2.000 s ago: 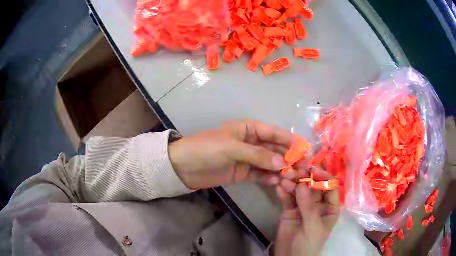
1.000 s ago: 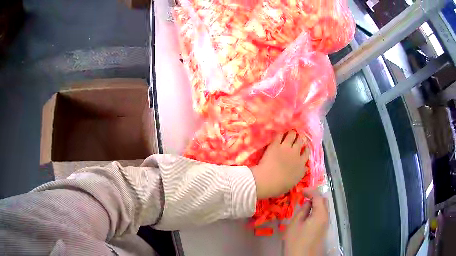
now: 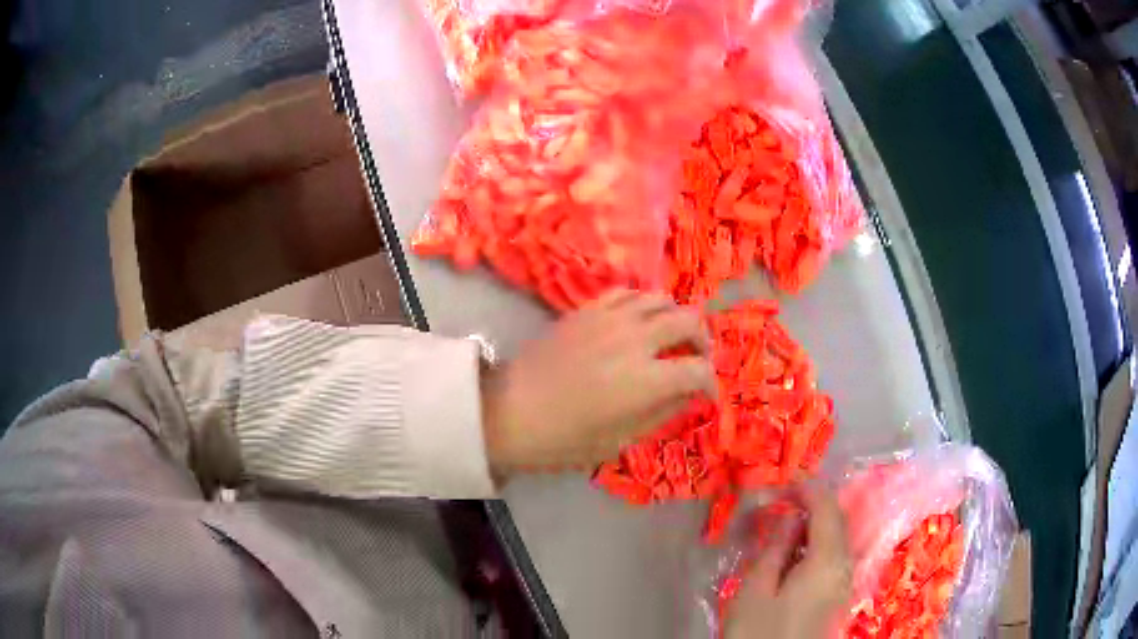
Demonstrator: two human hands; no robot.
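Observation:
A loose pile of orange plastic parts (image 3: pixel 768 406) lies on the pale grey tabletop (image 3: pixel 562 568). My left hand (image 3: pixel 605 381) rests on the pile's left side, fingers bent over the parts; whether it grips any is hidden. My right hand (image 3: pixel 799 568) is blurred at the bottom, in front of the pile, with orange between or beside its fingers; its hold is unclear. A large clear bag of orange parts (image 3: pixel 549 162) lies beyond my left hand, with its open side showing parts at the right. A smaller open poly bag of parts (image 3: pixel 905 574) stands right of my right hand.
An open brown cardboard carton (image 3: pixel 250 225) is on the floor at the left, beside the table's dark edge. A dark green surface (image 3: pixel 998 312) with a pale rail runs along the right. A piece of brown cardboard (image 3: pixel 1017 587) shows right of the smaller bag.
My left hand has come out of the large bag's opening back toward me, onto a pile now spread on the table. The view has shifted, and the smaller bag shows again at lower right.

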